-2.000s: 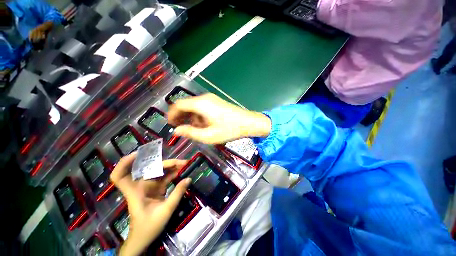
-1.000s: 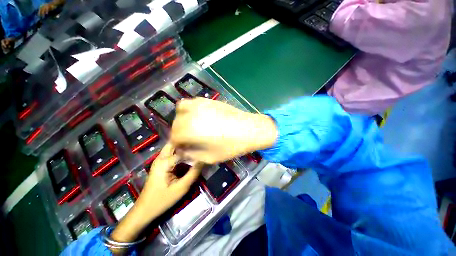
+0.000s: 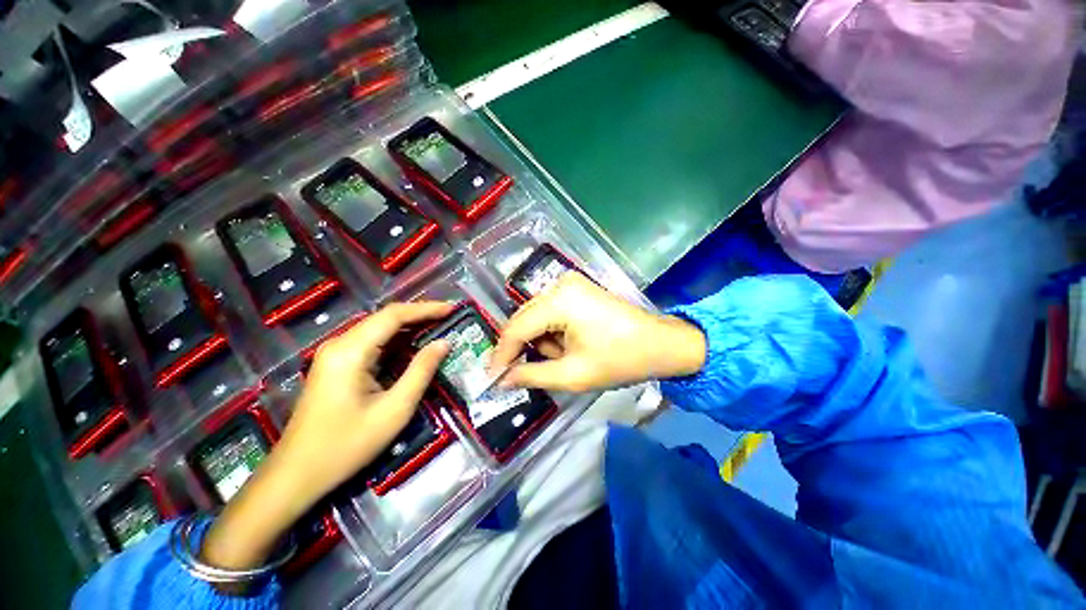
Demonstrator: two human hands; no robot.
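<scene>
A clear blister tray [image 3: 459,268] holds two rows of black phones with red edges. One phone [image 3: 515,431] in the near row lies under both hands, its open back facing up. My right hand [image 3: 590,340] pinches a small white label [image 3: 482,384] at this phone's recess; its fingertips partly hide the label. My left hand [image 3: 357,399] is beside the phone, thumb and forefinger apart at its upper left edge; whether it grips the phone is unclear. A phone [image 3: 542,272] at the right end of the near row shows white in its recess.
Stacked trays with red edges [image 3: 256,83] stand beyond the working tray, with loose white strips [image 3: 143,74] on them. A green bench surface [image 3: 655,143] lies ahead. A person in a pink smock [image 3: 929,119] is at the right, near a dark tray [image 3: 774,42].
The hands have separated slightly, and the label is now down at the phone's recess in my right fingers. The view has shifted so the trays appear further left and higher.
</scene>
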